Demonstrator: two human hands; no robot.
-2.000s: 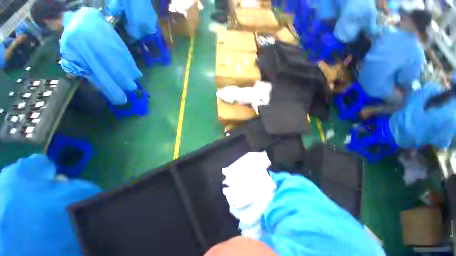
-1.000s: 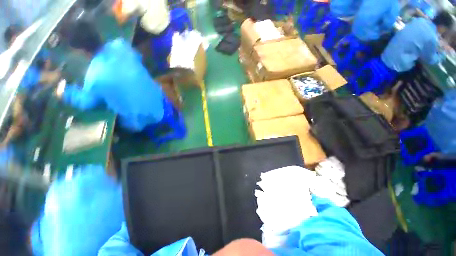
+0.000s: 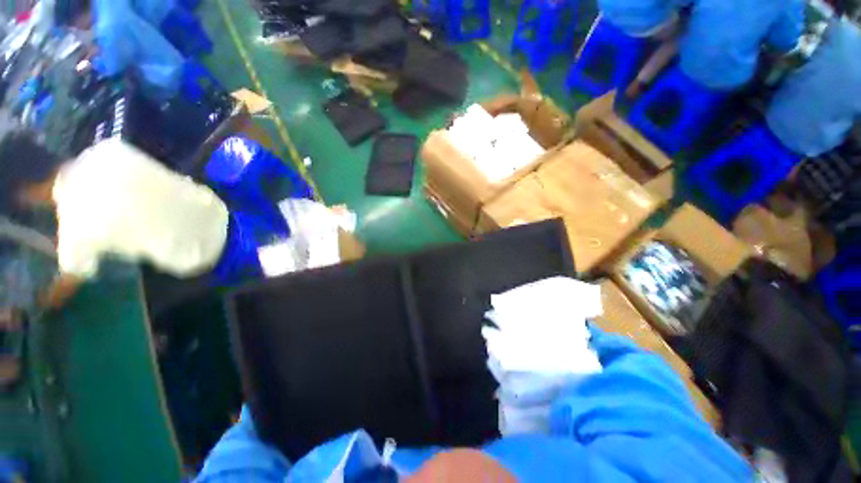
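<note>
A large black divided tray point(image 3: 330, 354) with a raised rim and a centre rib is held across in front of my body, slightly tilted. A stack of white pouches or sleeves point(image 3: 543, 340) lies over its right end. My right sleeve reaches up behind this stack, and my right hand is hidden there. My left sleeve shows at the tray's lower left corner, and my left hand is hidden by the tray. The two tray compartments show bare black surfaces.
Open brown cartons, one with white items point(image 3: 496, 141) and one with small white and blue items point(image 3: 661, 278), stand ahead. Black material point(image 3: 779, 354) lies right. A person in pale yellow point(image 3: 137, 208) is left by a green bench point(image 3: 99, 387); blue stools point(image 3: 741, 170) stand right.
The view has moved forward along the aisle; the cartons now appear closer, and the person in pale yellow is nearer on the left. The tray and white stack stay in front of me.
</note>
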